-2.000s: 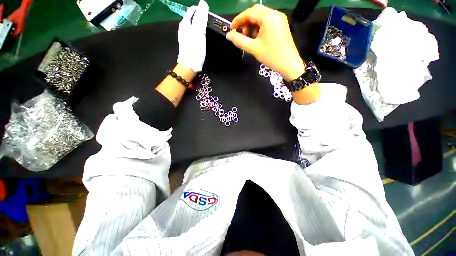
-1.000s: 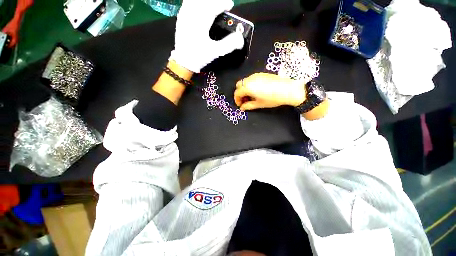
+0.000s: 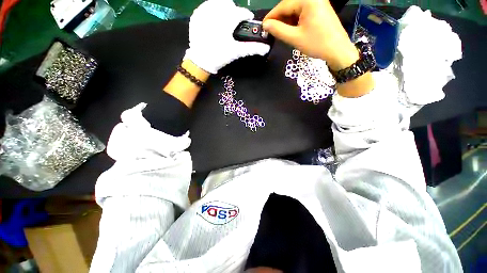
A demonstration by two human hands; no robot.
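My left hand [image 3: 213, 40], in a white glove, holds a black unit [image 3: 247, 31] at the top centre, with round holes on its visible face. My bare right hand [image 3: 307, 26] is at the unit's right end, thumb and fingertips together on or just over a hole. Whether a small part is between them cannot be told. A heap of pale washers [image 3: 312, 80] lies below my right hand. A thin straggling cluster of purplish rings [image 3: 238, 109] lies below the unit on the black mat [image 3: 160, 48].
A black box [image 3: 67, 72] of small silver hardware and a clear bag [image 3: 48, 144] are at left. A blue bin [image 3: 382, 32], partly behind my right hand, and a white cloth heap [image 3: 430, 56] are at right. A white-plated unit [image 3: 69, 11] is at upper left.
My right hand has moved up from beside the purplish rings to the unit's right end. My left hand still holds the unit, now turned to a narrower view.
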